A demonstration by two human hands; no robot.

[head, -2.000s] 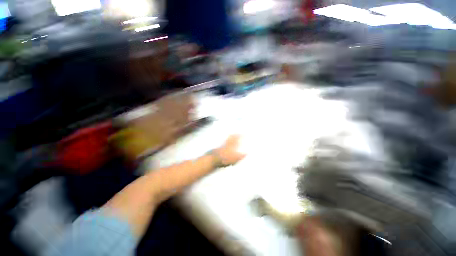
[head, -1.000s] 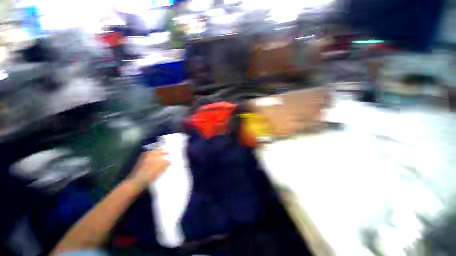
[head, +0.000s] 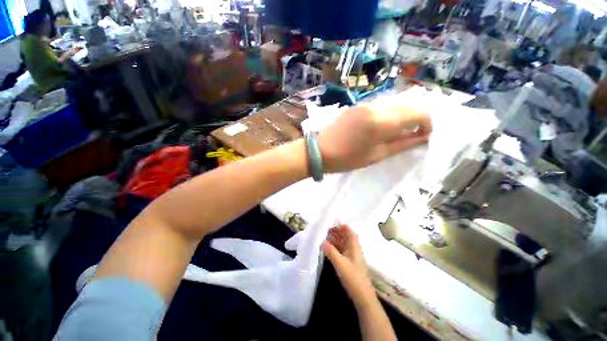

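A white cloth piece (head: pixel 283 283) hangs over the table's front edge and spreads down onto the dark cloth at the lap. My right hand (head: pixel 343 243) holds it at the table edge. My left hand (head: pixel 376 136), with a band at the wrist, is raised over the table, its fingers on the upper part of white cloth that stretches down to my right hand. The fingertips are partly washed out. The sewing machine (head: pixel 519 220) stands at the right, its needle area lit brightly.
A white garment heap (head: pixel 466 116) lies behind the needle. Brown cardboard (head: pixel 266 126) is at the table's left end, with a red bag (head: pixel 160 171) beside it. A black phone-like object (head: pixel 516 290) lies at the lower right. A person (head: pixel 43 56) sits far left.
My left hand has moved from the white cloth at the left, up and right over the table. White cloth now stretches between both hands. My right hand has come into view. The view has turned right.
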